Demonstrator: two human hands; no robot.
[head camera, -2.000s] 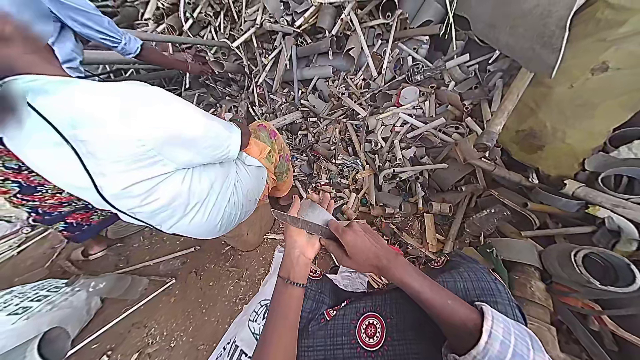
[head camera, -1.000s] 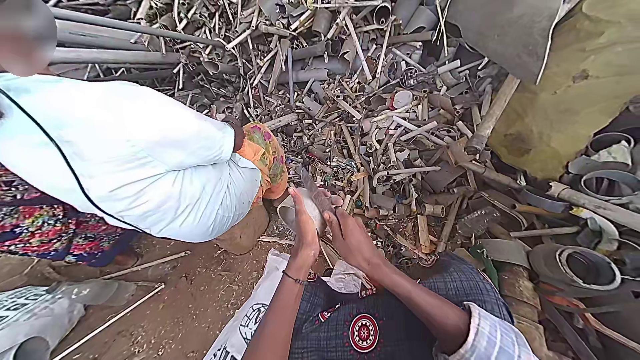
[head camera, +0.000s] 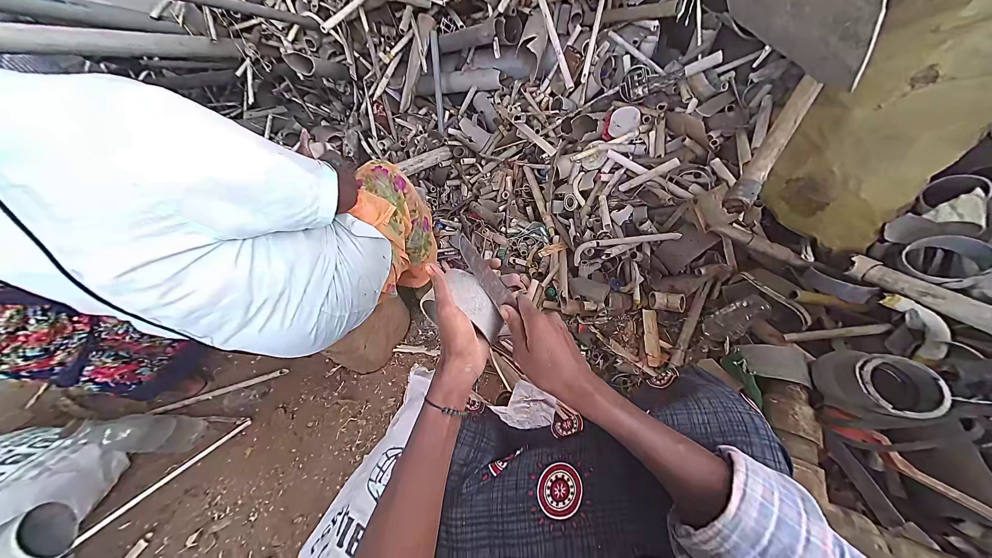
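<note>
Near the middle of the head view, my left hand (head camera: 457, 329) holds a short, wide piece of grey pipe (head camera: 463, 301), its open end facing left. My right hand (head camera: 542, 341) grips the near end of a flat, dark metal blade (head camera: 482, 271), which points up and to the left. The blade lies against or just over the right side of the pipe piece; contact is not certain. My left fingers are partly hidden behind pipe and blade. Both hands are above my dark checked garment (head camera: 558, 480) with red round patterns.
A large heap of cut pipe pieces (head camera: 620, 170) lies ahead. A person in a white top (head camera: 178, 209) bends close on my left, beside a stone (head camera: 372, 337). Coiled pipe pieces (head camera: 903, 387) lie at right, a printed white sack (head camera: 364, 480) by my legs, and thin sticks (head camera: 170, 477) on the soil.
The blade was level across the pipe piece two seconds ago and now slants up and to the left. The pipe piece has turned in my left hand, showing its open end.
</note>
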